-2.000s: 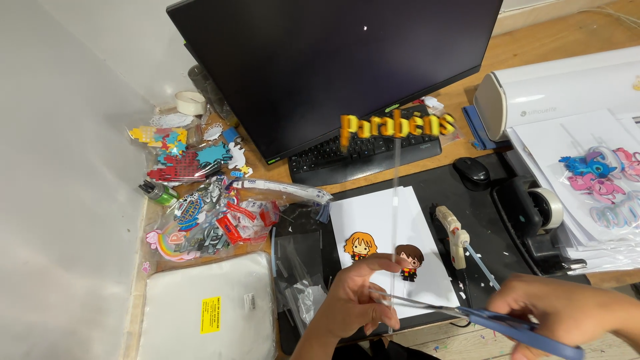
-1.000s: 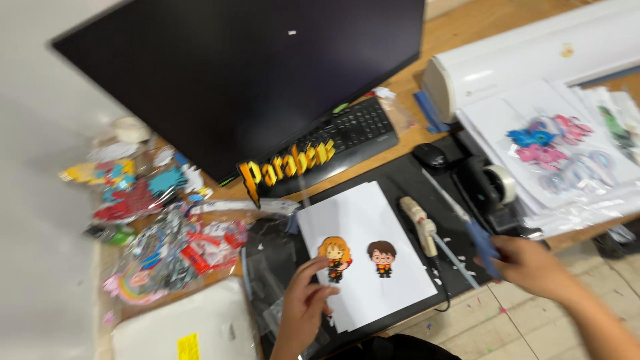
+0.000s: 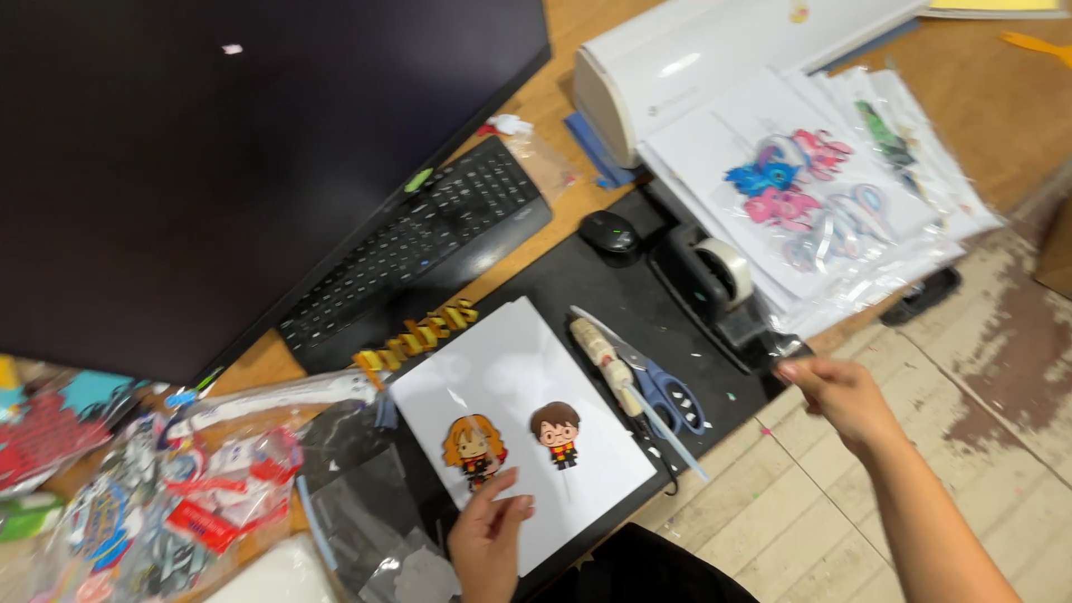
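My left hand (image 3: 490, 532) is over the lower part of white paper (image 3: 511, 360), its fingertips by a long-haired cartoon cutout (image 3: 475, 448); whether it holds anything is unclear. A dark-haired cutout with glasses (image 3: 557, 431) lies to the right. Beyond the paper's upper left edge stands gold lettering (image 3: 419, 333). My right hand (image 3: 825, 394) pinches the end of clear tape at the black tape dispenser (image 3: 729, 293). Blue-handled scissors (image 3: 662, 389) lie beside a hot glue gun (image 3: 605, 356) with a glue stick in it.
A black keyboard (image 3: 419, 251) and a mouse (image 3: 609, 232) lie below the large monitor (image 3: 251, 151). Bagged cutouts (image 3: 201, 502) fill the left side. Printed sheets in plastic (image 3: 804, 193) lie by a white machine (image 3: 720, 67) at upper right.
The scissors left my right hand and lie by the glue gun. That hand is now at the tape dispenser. The gold lettering has come down beside the paper. The view has shifted.
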